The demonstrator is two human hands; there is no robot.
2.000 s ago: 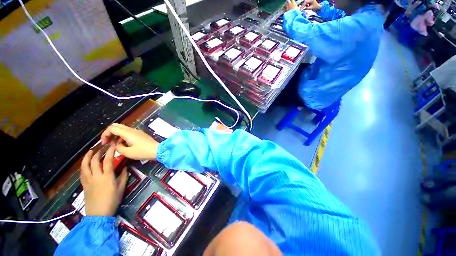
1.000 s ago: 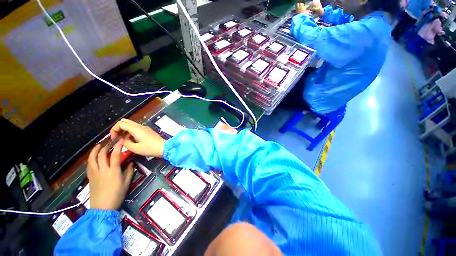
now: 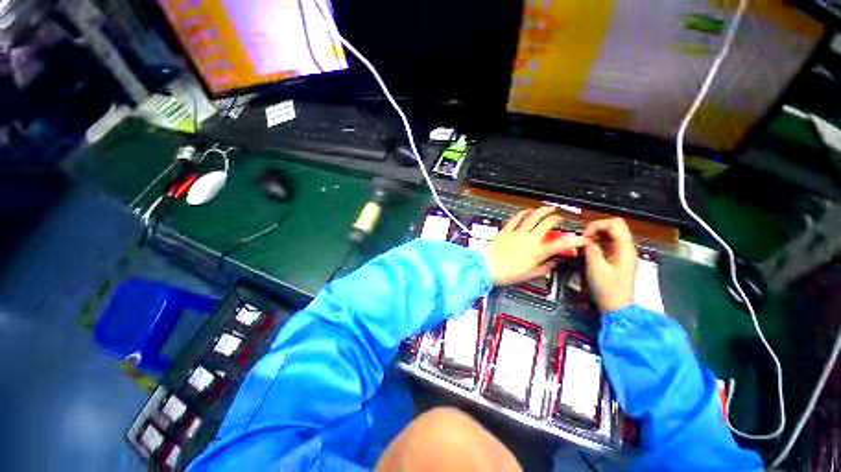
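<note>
A small bright red part shows between my two hands over the back of the clear blister tray. My left hand comes from the left, its fingers closed on the red part. My right hand pinches at its right side with the fingertips. Fingers hide most of the part, so its full shape cannot be told. Red-edged phones with white labels, such as the front one, lie face up in the tray pockets. A white cable hangs down to the tray's back left.
Two lit monitors and black keyboards stand behind the tray. A white mouse-like device, a tool with a yellowish section and a green-and-white item are left. A dark phone tray is low left, beside a blue stool. Another cable loops right.
The view has swung left, bringing in the left bench, second monitor and low dark tray. The neighbouring worker and stacked trays have left the picture. Both hands remain together at the red part.
</note>
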